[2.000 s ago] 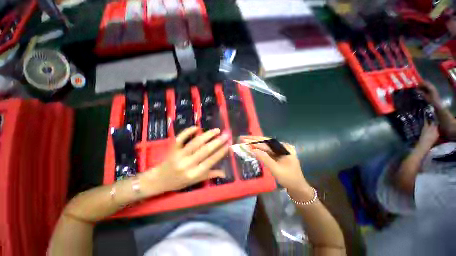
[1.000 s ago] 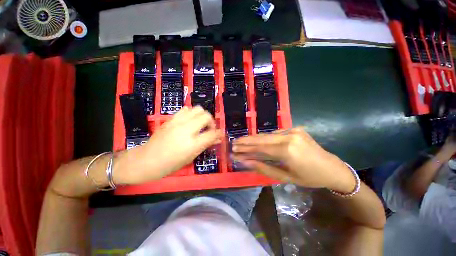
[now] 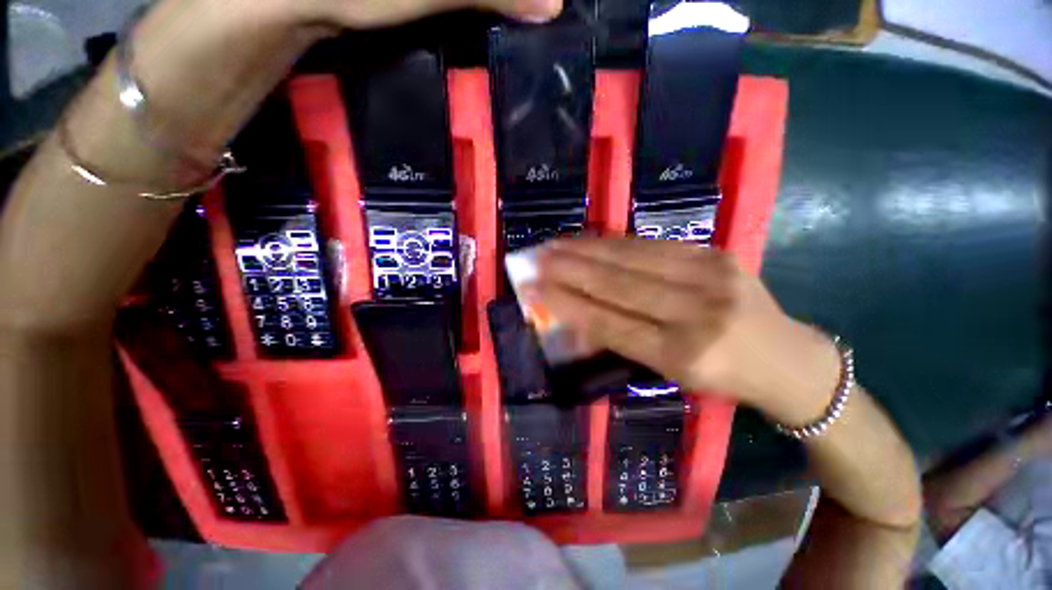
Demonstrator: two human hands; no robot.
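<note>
Open black flip phones (image 3: 412,242) lie in two rows in the red tray (image 3: 317,438), their lids tilted back, white digits showing on several keypads. My right hand (image 3: 658,305) holds a small dark block with a white-orange label (image 3: 538,302) under its fingers, over the keypad of an upper-row phone (image 3: 540,127) right of centre. Fingers and block hide part of that keypad. My left hand (image 3: 461,7) is at the top edge, mostly cut off, a fingertip at the top of the same phone's lid; its grip cannot be seen.
One lower-row slot (image 3: 329,432) holds no phone. The dark green mat (image 3: 911,231) lies right of the tray. Another person's arm (image 3: 1004,473) shows at the lower right. A pale sheet (image 3: 981,35) is at the upper right.
The view is much closer to the tray. My left hand has moved from the tray's middle to the upper lids. My right hand has moved from the lower row to an upper-row keypad; the labelled block now shows.
</note>
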